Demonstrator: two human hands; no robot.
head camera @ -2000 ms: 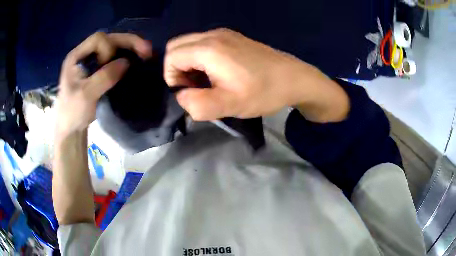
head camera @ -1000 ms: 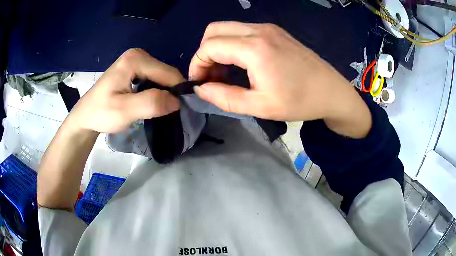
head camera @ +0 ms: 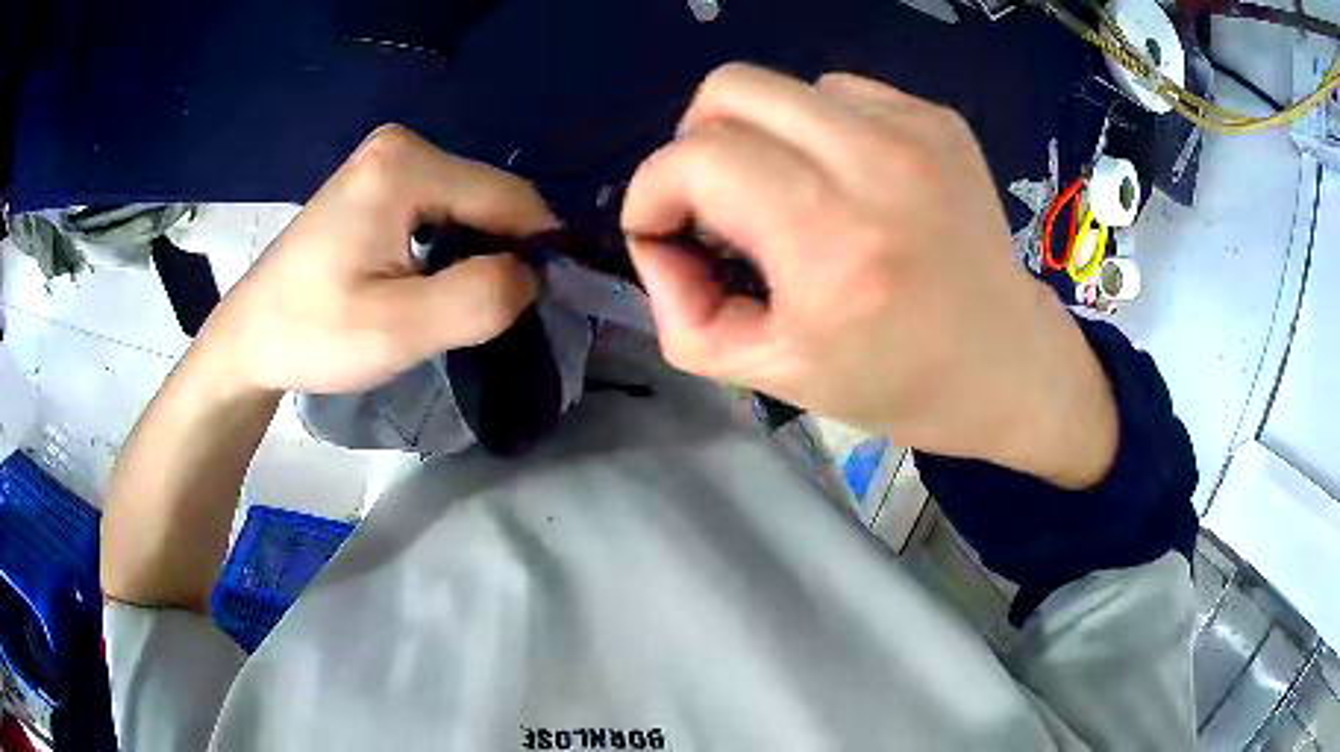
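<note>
The garment piece [head camera: 507, 385], black with a grey inner side, hangs in folds in front of the apron. My left hand [head camera: 375, 279] pinches its upper edge between thumb and fingers. My right hand [head camera: 838, 243] is curled just to the right of that edge, with thumb and fingertips together and a dark gap inside the curl. I cannot tell whether it holds cloth, a needle or thread; none shows clearly.
Dark navy cloth [head camera: 294, 103] covers the table ahead. Red and yellow scissor handles [head camera: 1085, 243] lie beside white tape rolls [head camera: 1112, 193] at the right. A yellowish cord [head camera: 1227, 121] crosses the upper right. Blue baskets [head camera: 279, 566] stand at lower left.
Since a second ago, my right hand has moved away to the right from the garment edge and turned. My left hand keeps its pinch. Earlier, both hands were higher and farther left.
</note>
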